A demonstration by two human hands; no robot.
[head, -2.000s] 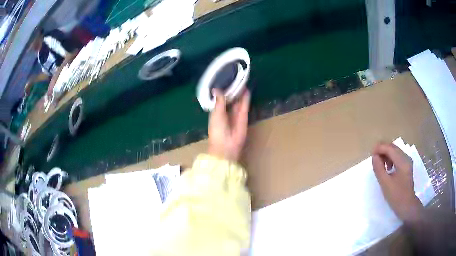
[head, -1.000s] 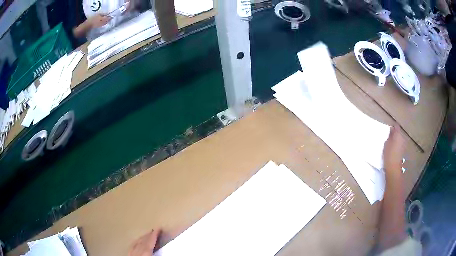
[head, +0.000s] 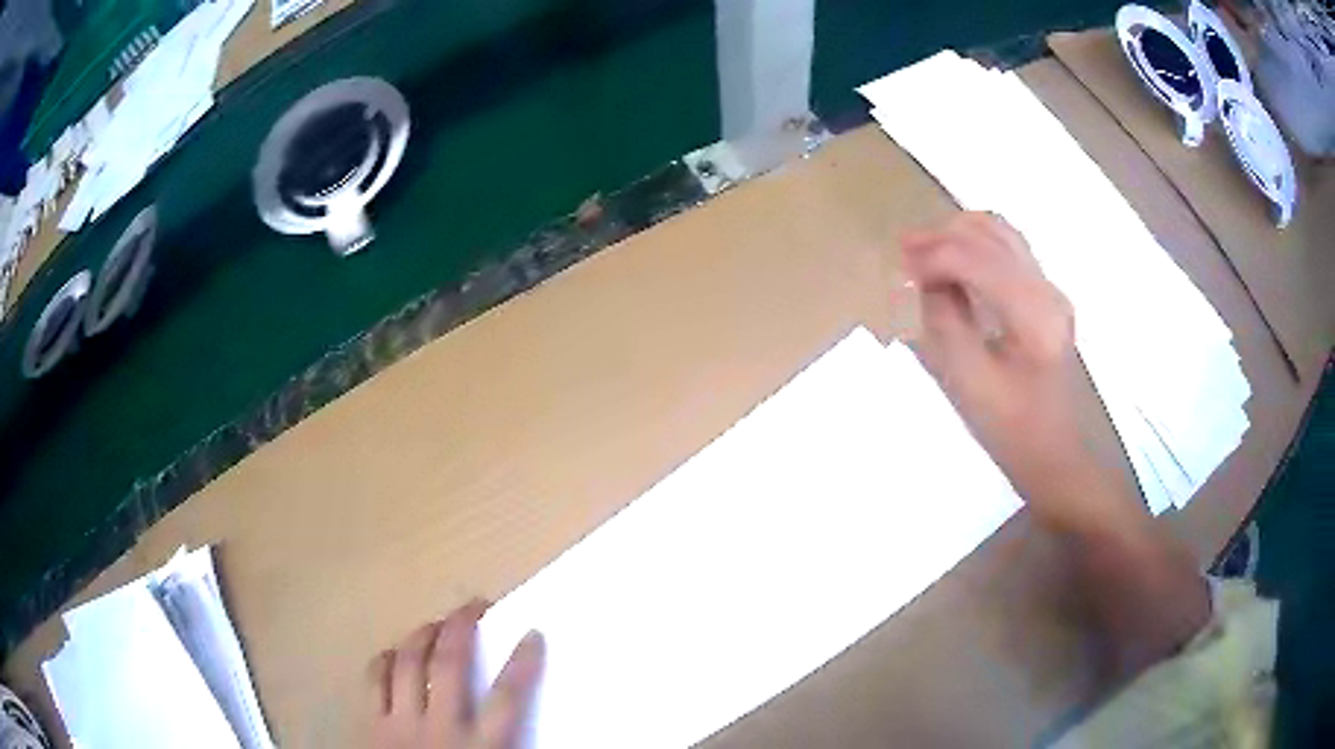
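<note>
A long white sheet stack (head: 761, 542) lies at a slant on the cardboard-covered bench. My left hand (head: 457, 680) is at its near left end, cut off by the bottom edge, fingers apart, with no object visible in it. My right hand (head: 999, 300) is above the stack's far right corner, blurred, with fingers curled together. A tiny pale spot shows at its fingertips, but I cannot tell whether it is a held scrap. My right forearm hides part of the bench right of the sheets.
A fanned paper stack (head: 1091, 242) lies at right, another (head: 139, 666) at lower left. White ring housings (head: 1167, 66) lie at the far right. A housing (head: 334, 158) and two more are on the green conveyor (head: 542, 132). A pale metal upright (head: 764, 73) stands at the bench edge (head: 586, 242).
The view has shifted. My left hand has gone from holding a ring housing over the conveyor to the white sheets. My right hand has moved from the right paper stack to the sheets' far corner.
</note>
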